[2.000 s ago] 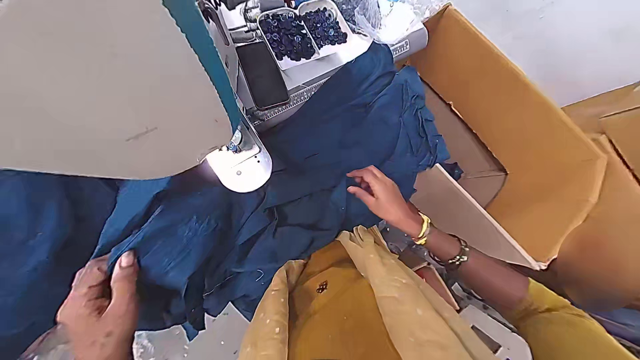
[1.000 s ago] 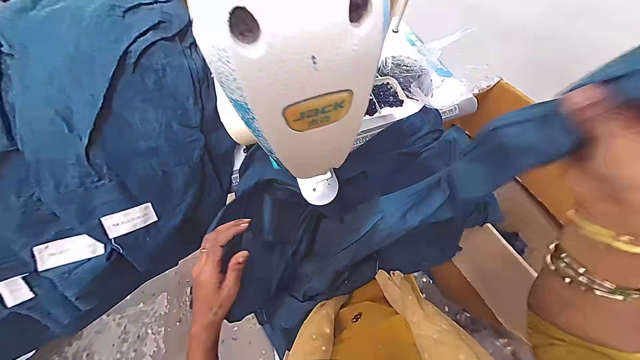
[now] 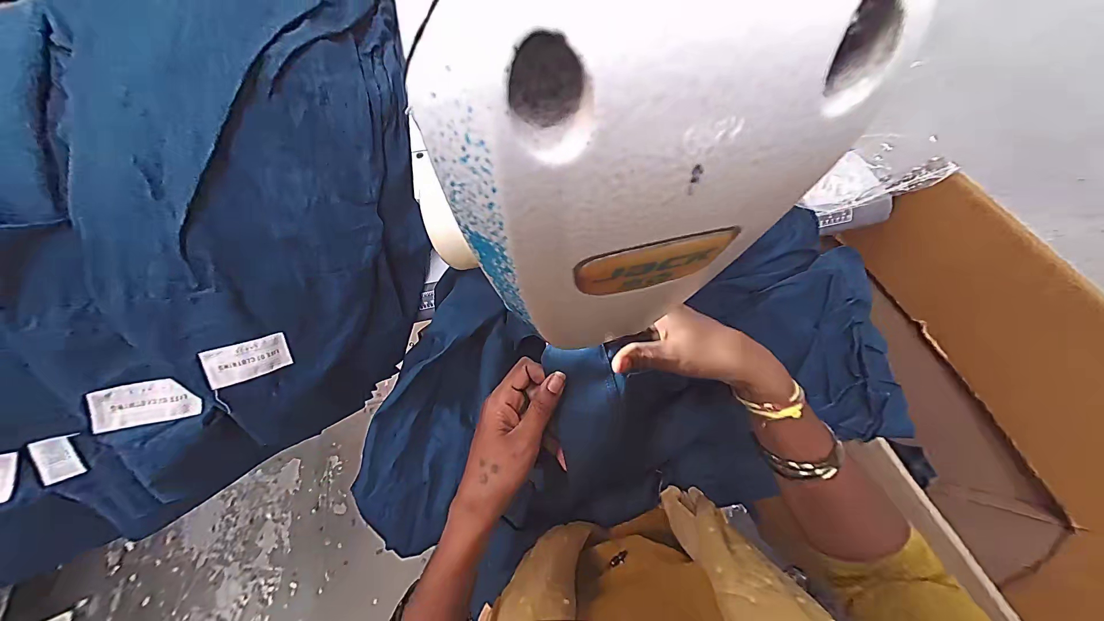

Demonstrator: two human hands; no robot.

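A white Jack sewing machine head (image 3: 638, 172) fills the upper middle of the view and hides its needle area. Dark blue fabric (image 3: 595, 440) lies bunched beneath it and hangs over the front edge. Just below the machine's nose, my left hand (image 3: 513, 423) pinches a fold of this fabric between thumb and fingers. My right hand (image 3: 690, 349) is on the other side, at the fabric's stitched edge, with its fingertips partly behind the machine head. A flat piece of cloth stretches between the two hands.
On the left hang blue garments (image 3: 302, 216) with white labels (image 3: 246, 360) bearing writing. An open cardboard box (image 3: 992, 345) stands at the right, beside clear plastic wrapping (image 3: 862, 181). The floor (image 3: 259, 509) at lower left is speckled.
My right hand has come back from the far right, where it held up a stretch of fabric, to the machine's nose. My left hand has closed on the fabric. The view has shifted.
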